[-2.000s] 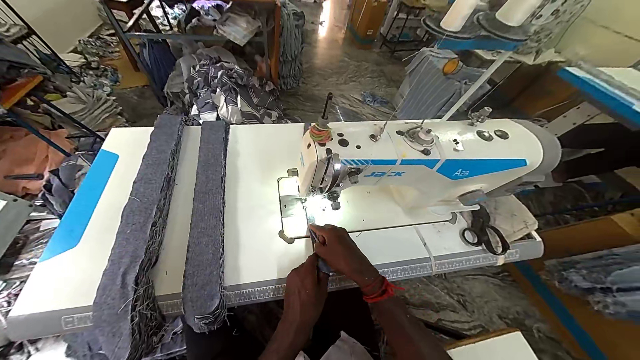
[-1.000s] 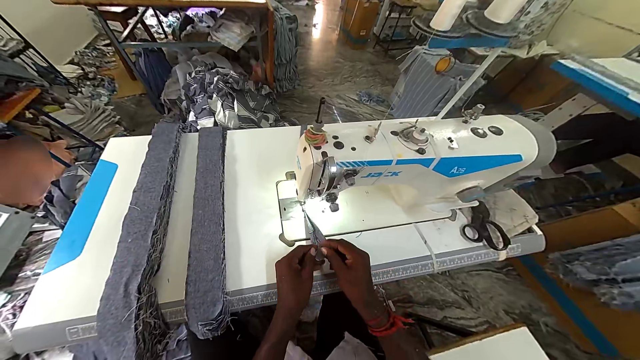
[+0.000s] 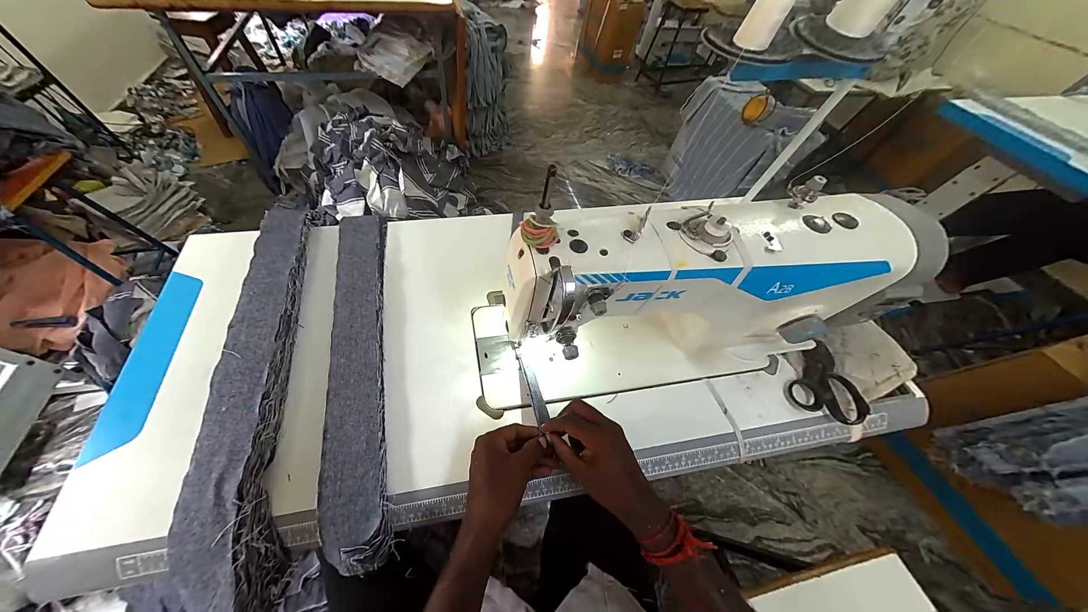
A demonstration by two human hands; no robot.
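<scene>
A narrow dark fabric strip (image 3: 534, 387) runs from under the needle area of a white and blue Jack sewing machine (image 3: 705, 280) toward me. My left hand (image 3: 501, 467) and my right hand (image 3: 595, 450) meet at the table's front edge, fingertips pinching the strip's near end between them. A red thread band circles my right wrist. Left of the machine, two stacks of grey frayed-edge fabric strips, a wider one (image 3: 234, 408) and a narrower one (image 3: 354, 382), lie across the white table (image 3: 433, 340). The machine's lamp lights the presser foot area brightly.
Black-handled scissors (image 3: 829, 391) lie at the table's right end. Thread cones (image 3: 765, 21) stand on a rack behind the machine. A heap of patterned cloth (image 3: 382, 161) lies beyond the table. A white-topped surface (image 3: 850, 586) is at the lower right.
Two seconds ago my right hand was further forward, near the presser foot, above my left. Both hands are now side by side at the table's front edge, and more of the strip shows.
</scene>
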